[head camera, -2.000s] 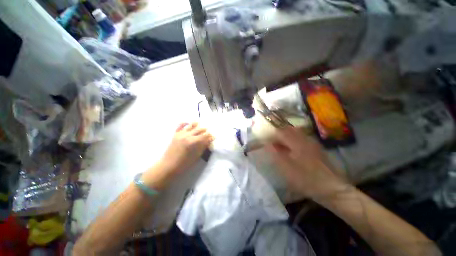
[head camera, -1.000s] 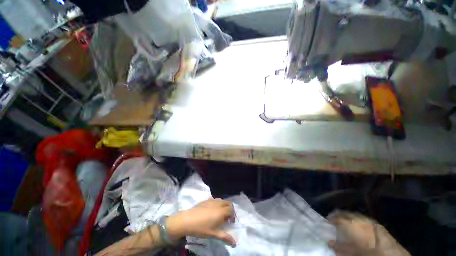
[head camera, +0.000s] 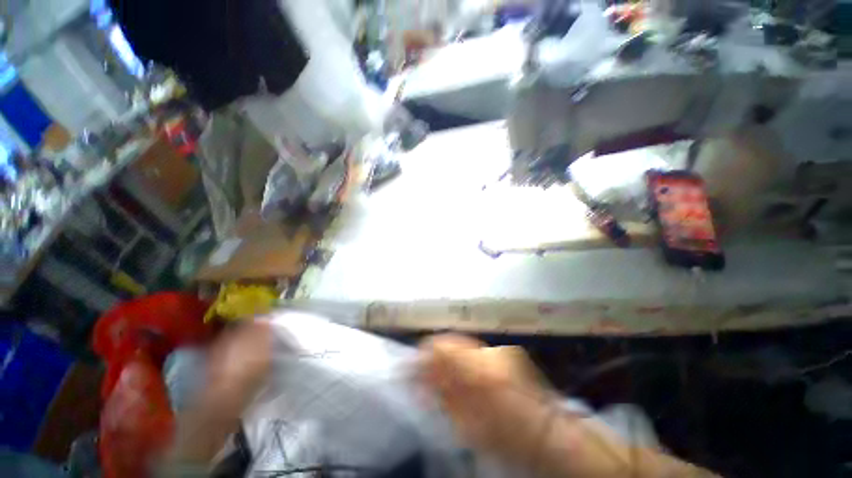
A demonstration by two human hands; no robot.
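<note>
A white garment piece (head camera: 341, 387) is held up in front of the table's near edge, spread between my two hands and blurred. My left hand (head camera: 234, 373) is blurred and grips the garment's upper left part. My right hand (head camera: 476, 373) is blurred and holds the garment's right side. More white cloth hangs below and to the right of my right hand. The sewing machine (head camera: 645, 112) stands behind on the white table (head camera: 420, 271), with no cloth held at its needle area.
A smartphone (head camera: 687, 219) with a red screen lies right of the needle. A small dark tool (head camera: 607, 224) lies beside it. Red bags (head camera: 140, 373), a yellow bag (head camera: 241, 301), a cardboard piece (head camera: 257, 250) and clear plastic bags (head camera: 294, 187) are at the left.
The garment went from under the machine head to below the table edge, and is now raised and spread between both hands. My left hand moved left and up; the view turned left.
</note>
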